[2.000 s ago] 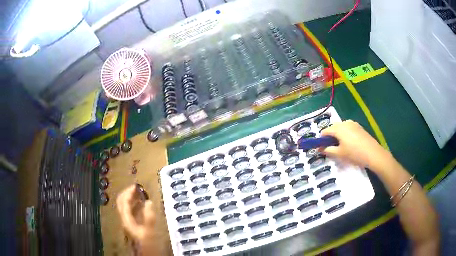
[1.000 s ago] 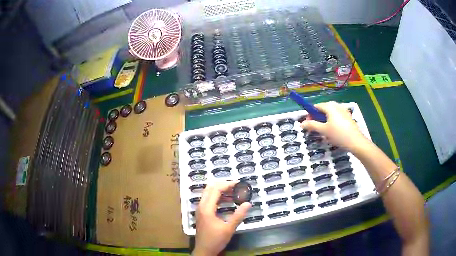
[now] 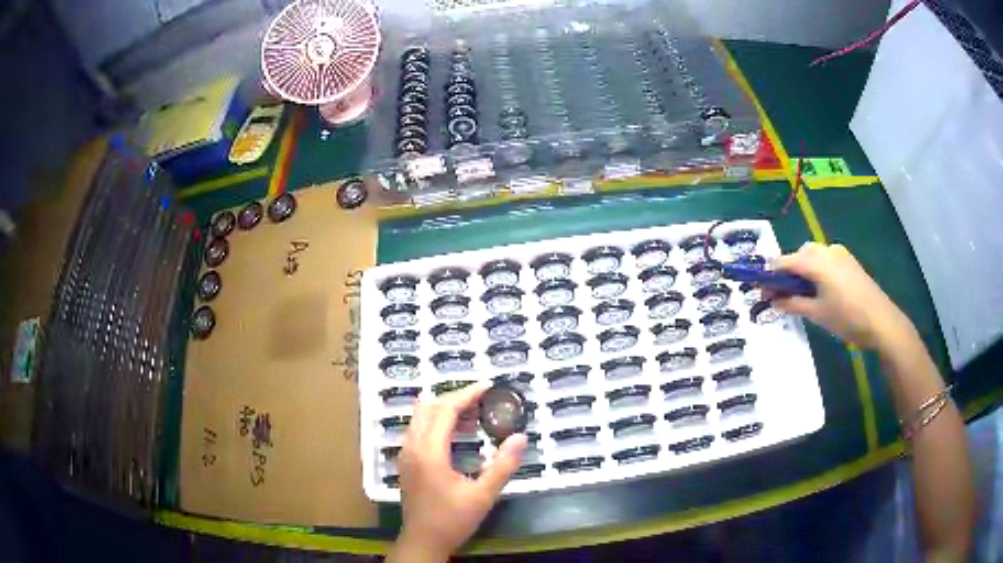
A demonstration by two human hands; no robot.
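Note:
My left hand (image 3: 445, 467) holds a round black component (image 3: 504, 412) between thumb and fingers above the lower left part of the white slotted tray (image 3: 812, 385). The component's dark round face shows. My right hand (image 3: 841, 291) holds the blue hand tool (image 3: 770, 278) over the tray's upper right corner, its tip pointing left above the slots. A thin dark red lead curves near the tip. Rows of black-rimmed components stand in the tray's slots.
A brown cardboard sheet (image 3: 297, 407) with handwriting lies left, loose components along its top and left edges. Clear trays (image 3: 572, 99) lie behind. A pink fan (image 3: 321, 50) stands back left, stacked clear trays (image 3: 94, 330) far left, and a white panel (image 3: 935, 154) right.
My left hand has gone from the cardboard to above the tray and now holds a component. My right hand and the blue tool have moved to the tray's upper right corner. The camera view has shifted.

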